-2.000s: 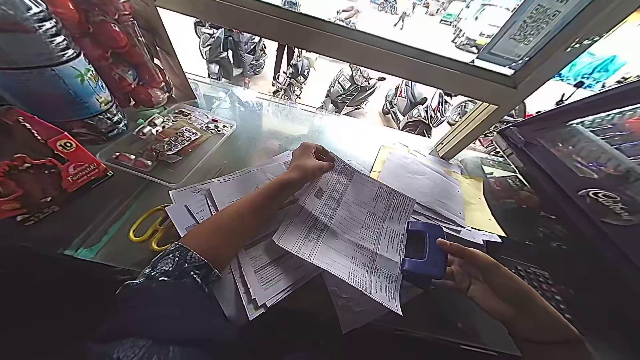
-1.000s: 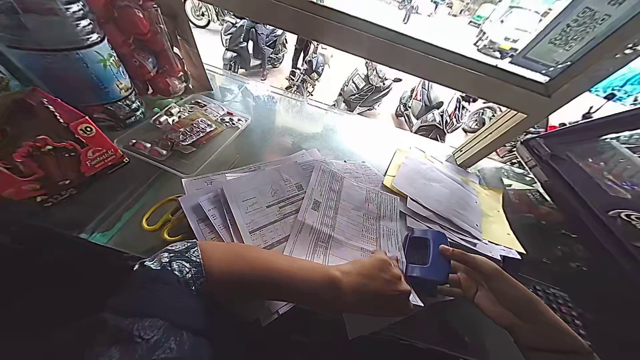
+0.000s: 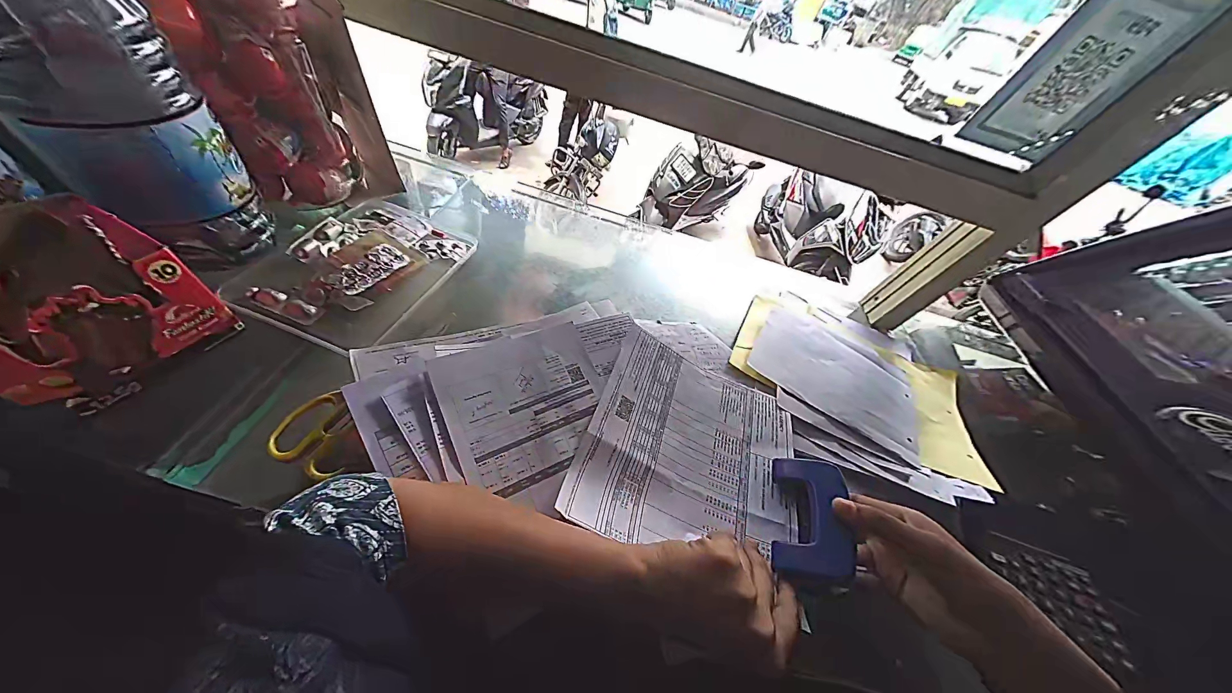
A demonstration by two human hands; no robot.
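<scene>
My right hand (image 3: 905, 563) grips a blue hole punch (image 3: 835, 525) by its right side. The edge of a printed sheet (image 3: 674, 443) lies at the punch's opening; whether it is inside the slot cannot be told. My left hand (image 3: 727, 597) is on the near edge of that sheet, just left of the punch, its fingertips partly hidden. Under and left of the sheet spreads a pile of printed papers (image 3: 515, 395). Behind the punch lies a second stack of white sheets (image 3: 837, 385) with punched holes, on yellow paper (image 3: 948, 423).
Yellow-handled scissors (image 3: 306, 438) lie left of the papers. Further left are a red snack box (image 3: 125, 308), large plastic jars (image 3: 144, 144) and a clear tray (image 3: 361, 265) of small items. A keyboard (image 3: 1068, 616) and a dark display case (image 3: 1136, 366) stand at the right. A window frame borders the glass counter.
My left hand, which held the sheet up by its far edge, has come down to its near edge by the punch. The sheet now lies lower over the pile. My right hand still holds the punch.
</scene>
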